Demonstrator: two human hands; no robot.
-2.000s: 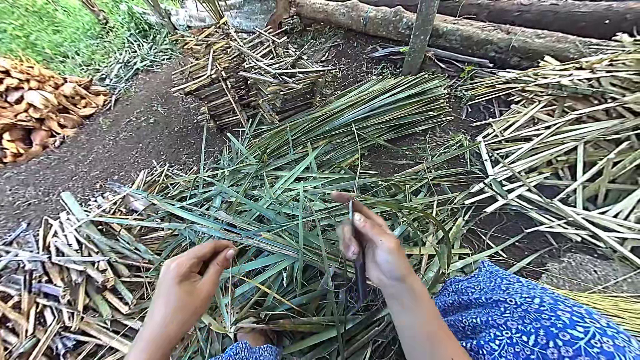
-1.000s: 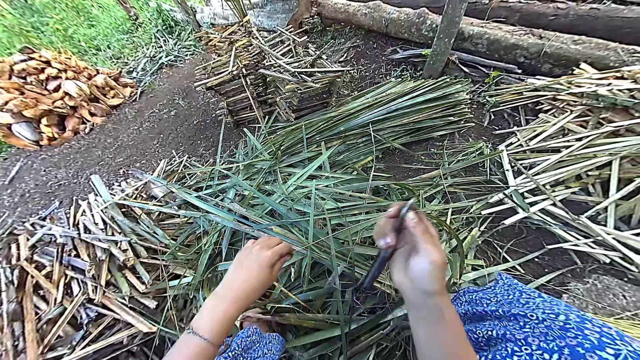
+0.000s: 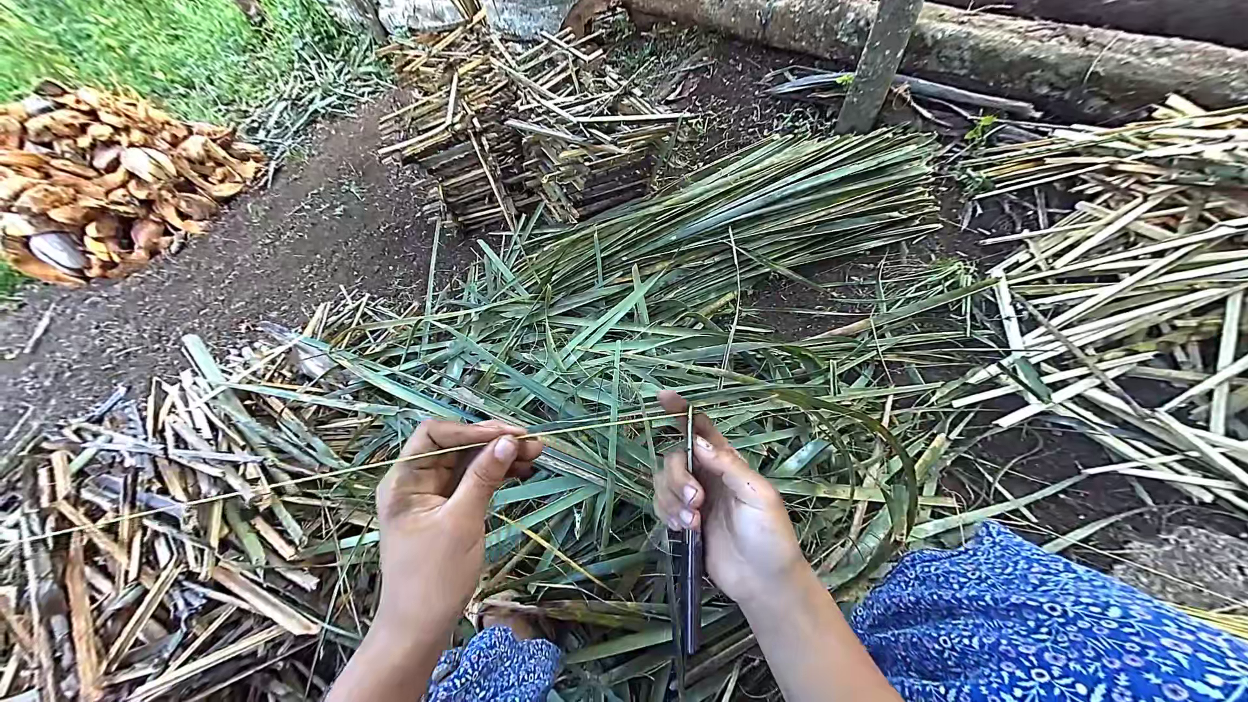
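My left hand [image 3: 450, 483] pinches a long thin leaf rib [image 3: 575, 425] between thumb and fingers. The rib runs from the lower left across to my right hand [image 3: 717, 497]. That hand is closed around a knife [image 3: 693, 585] with a dark handle, whose narrow blade points up past the index finger and meets the rib. Cut green palm leaf strips [image 3: 546, 380] lie loose on the ground under both hands.
A bundle of long green leaves [image 3: 780, 200] lies ahead, with stacked sticks [image 3: 546, 127] behind it. Pale split strips [image 3: 1141, 292] are piled at right, wood pieces [image 3: 146, 575] at left, coconut husks [image 3: 107, 175] at far left. A post [image 3: 877, 68] and a log [image 3: 1033, 58] stand at the back.
My left hand now holds a thin rib stretched toward the knife; two seconds ago none showed plainly there. The knife, tilted a second ago, is now nearly upright in view.
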